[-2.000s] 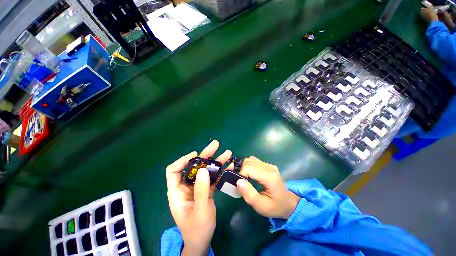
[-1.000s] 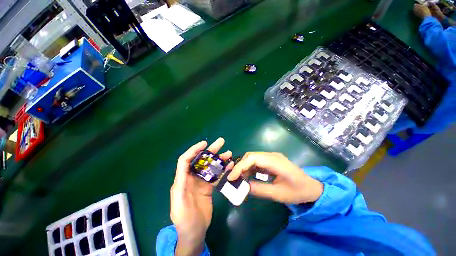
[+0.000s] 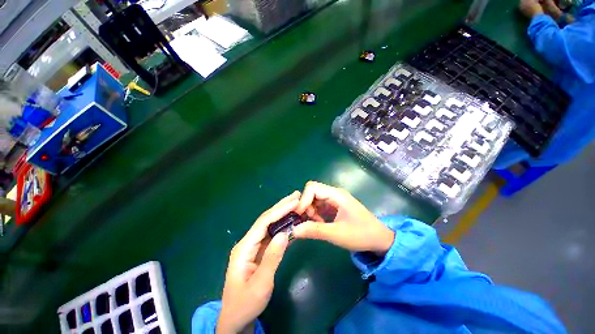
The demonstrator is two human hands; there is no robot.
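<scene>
A small black watch housing [image 3: 283,225] is held between my two hands, tilted on its side, over the green mat. My left hand [image 3: 258,261] grips it from the left with thumb and fingers. My right hand [image 3: 336,218] is at its right side, fingertips closed at its edge. A small silvery part shows just under the housing, near my left thumb. The display module is mostly hidden by the fingers, and I cannot tell whether it touches the housing.
A clear blister tray [image 3: 424,137] lies at right, partly over a black tray [image 3: 492,81]. Two loose housings [image 3: 307,98] lie beyond. A white foam tray [image 3: 160,297] is lower left; a blue device [image 3: 78,124] and red tray [image 3: 32,192] are far left. A person's sleeve [image 3: 561,45] shows upper right.
The housing has gone from open face up to tilted on its side. My right hand has closed in on it, and the pale-backed display module has gone out of sight. The tray light changed from green to red to blue.
</scene>
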